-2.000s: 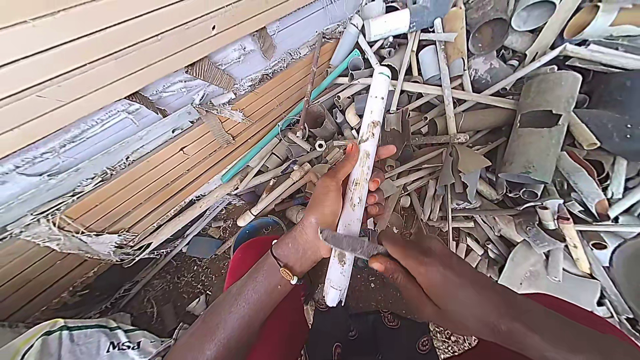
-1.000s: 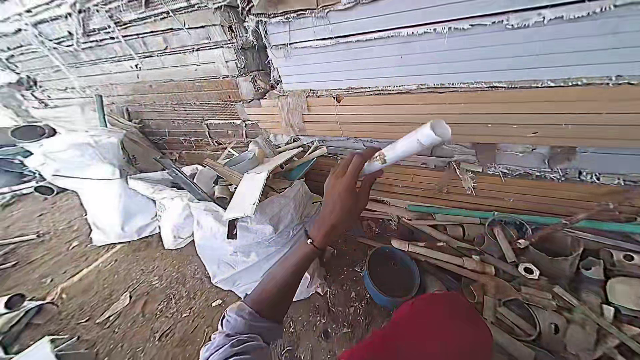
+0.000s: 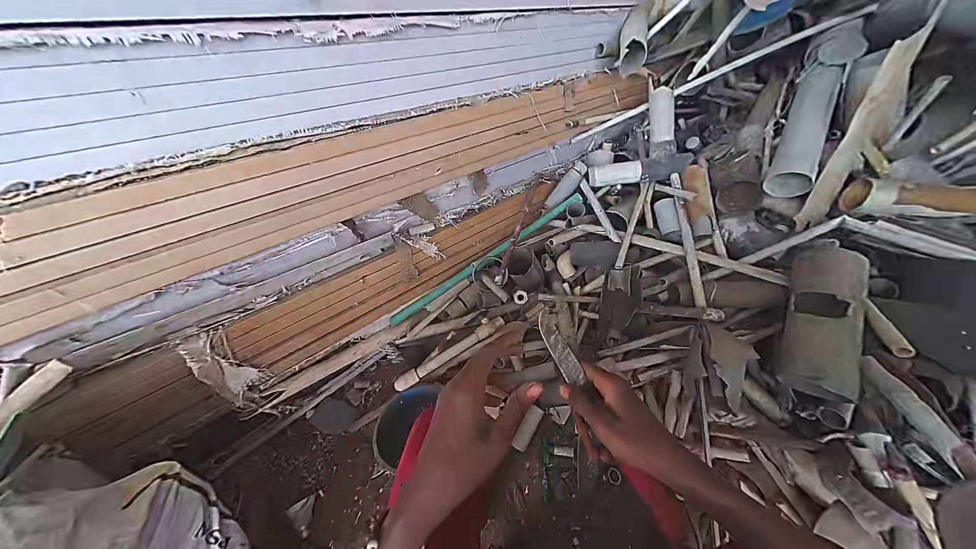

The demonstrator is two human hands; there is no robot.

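My right hand (image 3: 621, 419) is closed around the dark handle of a knife (image 3: 562, 352), its worn, curved blade pointing up and away from me. Beside it, my left hand (image 3: 476, 423) has its thumb and fingers apart, with nothing plainly held in it. A short pale plastic pipe piece (image 3: 528, 428) shows between the two hands; whether anything touches it I cannot tell. Beyond the hands lies a heap of scrap pipes, with a white-tipped pipe (image 3: 450, 354) near my left fingers.
A dark round bucket (image 3: 404, 427) stands left of my left hand. Stacked tan panels (image 3: 328, 183) and white panels (image 3: 305, 84) run along the left, with a green pipe (image 3: 488, 259) beside them. A split grey pipe (image 3: 823, 328) lies right; a white sack (image 3: 122, 507) sits lower left.
The long white pipe, in my left hand in both earlier frames, is no longer in it. The view has swung left to the sacks and back to the pipe heap.
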